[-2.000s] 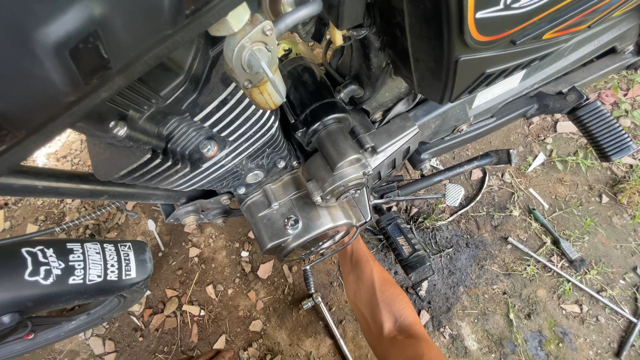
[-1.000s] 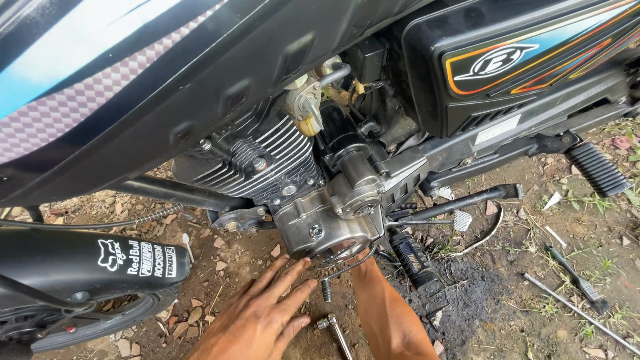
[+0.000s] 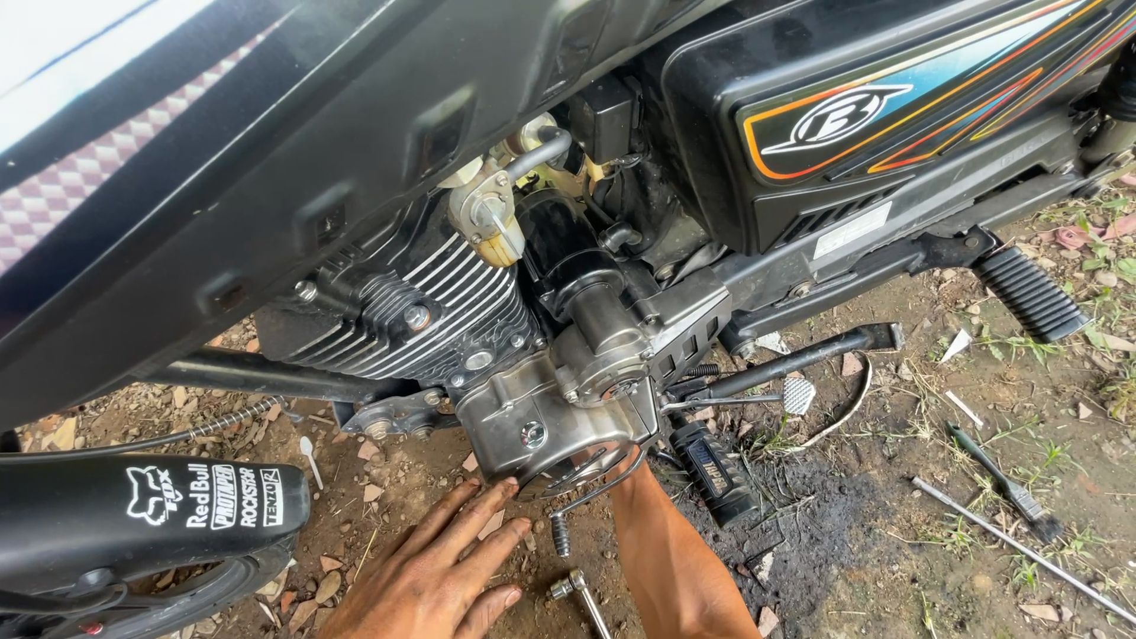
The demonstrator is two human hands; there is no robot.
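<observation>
My left hand (image 3: 453, 559) is spread with nothing in it; its fingertips are at the lower edge of the motorcycle's metal engine side cover (image 3: 524, 417). My right forearm (image 3: 666, 550) reaches up behind the gear shift lever (image 3: 560, 532), under the engine. The right hand itself is hidden behind the cover, so what it holds does not show. Above the cover sit the finned engine cylinder (image 3: 417, 311), a black cylindrical starter motor (image 3: 564, 240) and a fuel valve with a yellowish bowl (image 3: 501, 240). A ratchet or socket wrench (image 3: 581, 599) lies on the ground between my arms.
A rubber footpeg (image 3: 710, 470) and the side stand (image 3: 799, 359) jut out at the right, near dark, oily soil (image 3: 799, 550). A brush (image 3: 1007, 484) and a long metal rod (image 3: 1021, 550) lie farther right. The front fender (image 3: 160, 532) is at lower left.
Two seconds ago only my right forearm plainly showed at the engine; my left hand has since come up to the cover's lower edge. The view has shifted somewhat.
</observation>
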